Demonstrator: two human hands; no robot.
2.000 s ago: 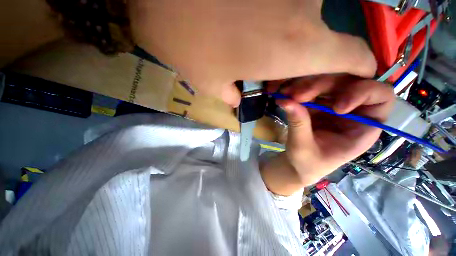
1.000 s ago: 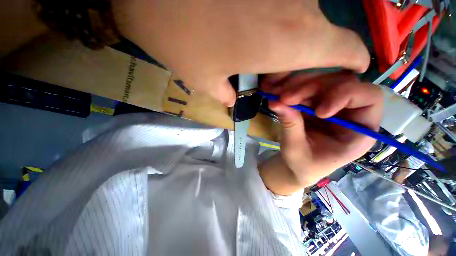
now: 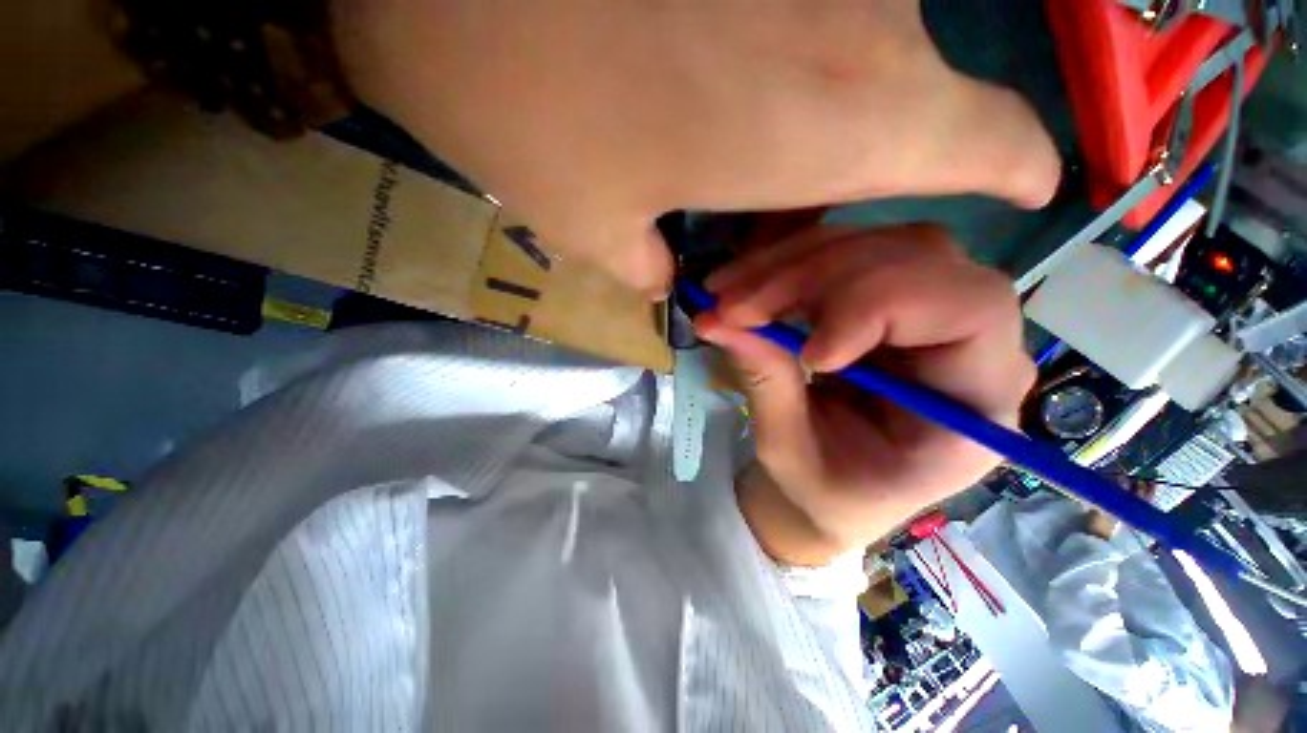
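Note:
The smartwatch (image 3: 682,318) is held in my left hand (image 3: 717,122), which reaches in from the upper left with a dark beaded bracelet. Its black case is mostly hidden behind fingers. The pale grey-green holed strap half (image 3: 690,427) hangs below it, over my smock. The other strap half is hidden. My right hand (image 3: 889,380), at the centre right, grips the blue stick (image 3: 989,434) like a pen. The stick's tip is at the watch case; exact contact is hidden by the fingertips.
A tan cardboard strip (image 3: 416,246) with black print runs along the near bench edge. A red tray (image 3: 1104,108) with straps is at the upper right. A whitish container (image 3: 1125,322) is right of my right hand. A person in a pale smock (image 3: 1125,616) is at the lower right.
My right hand has moved left over the watch, covering more of its case. The blue stick has moved left with it and tilts more steeply. The watch sits slightly further left than at first.

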